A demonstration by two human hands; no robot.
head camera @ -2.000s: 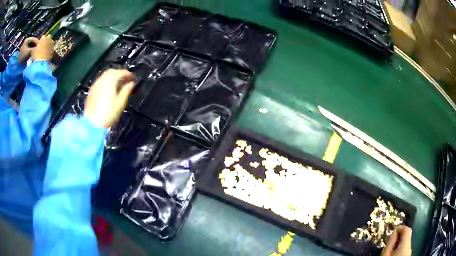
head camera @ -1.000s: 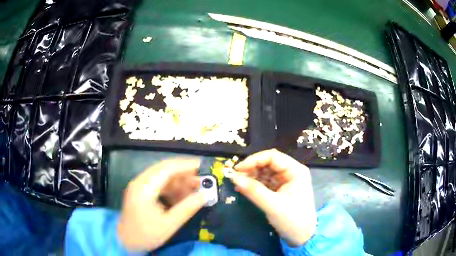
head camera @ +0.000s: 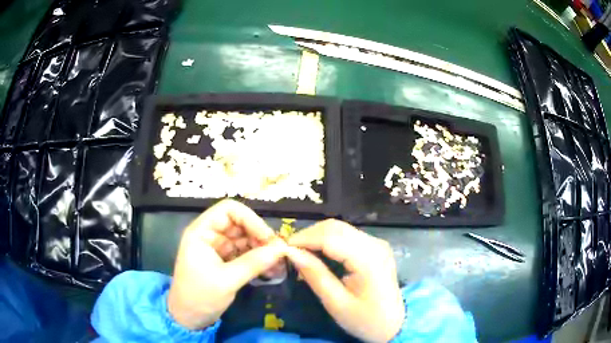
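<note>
My left hand and my right hand meet by their fingertips in front of the left parts tray. My left hand is closed around a greyish phone unit, mostly hidden; only its lower edge shows below the fingers. The fingertips of both hands pinch at one spot, where something tiny is too hidden to make out. The left tray is densely filled with cream-white pieces. The right parts tray holds a looser heap of mixed pale pieces.
Tweezers lie below the right tray. Black compartment trays stand at the left and right. Two long pale strips lie beyond the parts trays. Yellow tape marks the green bench. A small pale piece lies at the upper left.
Since the last frame my hands have come together at the fingertips, and the phone unit's camera block is no longer visible. Earlier, my hands were far apart, at the left compartment tray and right parts tray.
</note>
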